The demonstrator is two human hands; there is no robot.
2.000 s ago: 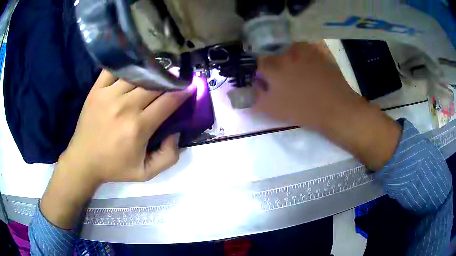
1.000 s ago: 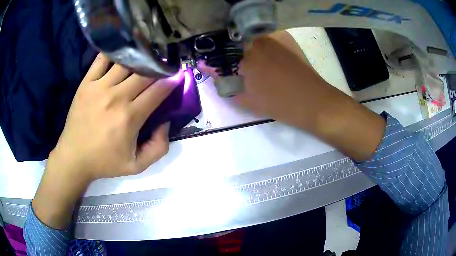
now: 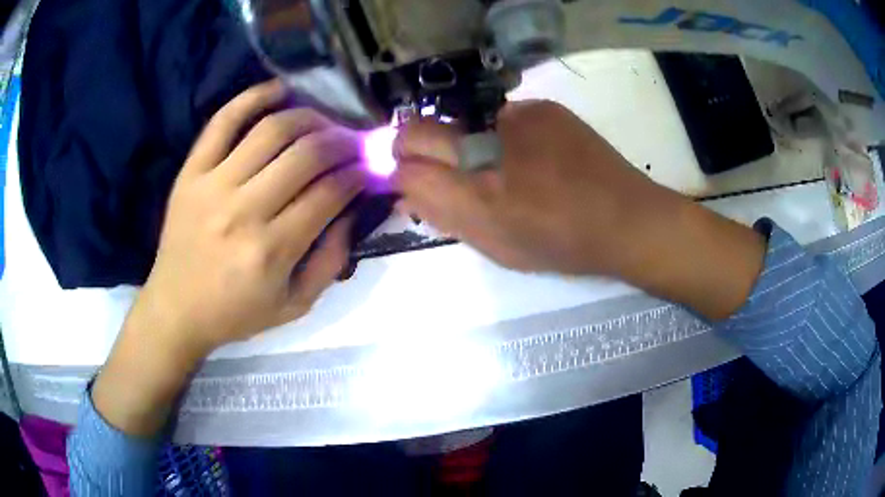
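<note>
The navy cloth [image 3: 107, 146] lies on the left of the machine bed and runs under my left hand towards the needle. My left hand [image 3: 257, 214] lies on the cloth, thumb tucked at its front edge and fingertips at the pink-violet lamp glow. My right hand [image 3: 543, 189] is just right of the needle, its thumb and index fingertips close together at the glow. The fingertips and lamp glare hide the needle, presser foot and cloth edge, so I cannot tell whether the right fingers grip cloth. The sewing machine head [image 3: 621, 27] spans the top.
A black smartphone [image 3: 718, 112] lies on the bed at the right. A ruler-marked edge [image 3: 602, 345] curves along the table front. A clear packet with pink marks [image 3: 856, 184] lies at the far right. Magenta cloth [image 3: 44, 451] and a blue basket [image 3: 189, 471] show below the table at left.
My right hand has come out from behind the tension assembly to the front of the needle area, fingertips now at the glow. My left fingers are more bent, and the cloth corner is now mostly covered.
</note>
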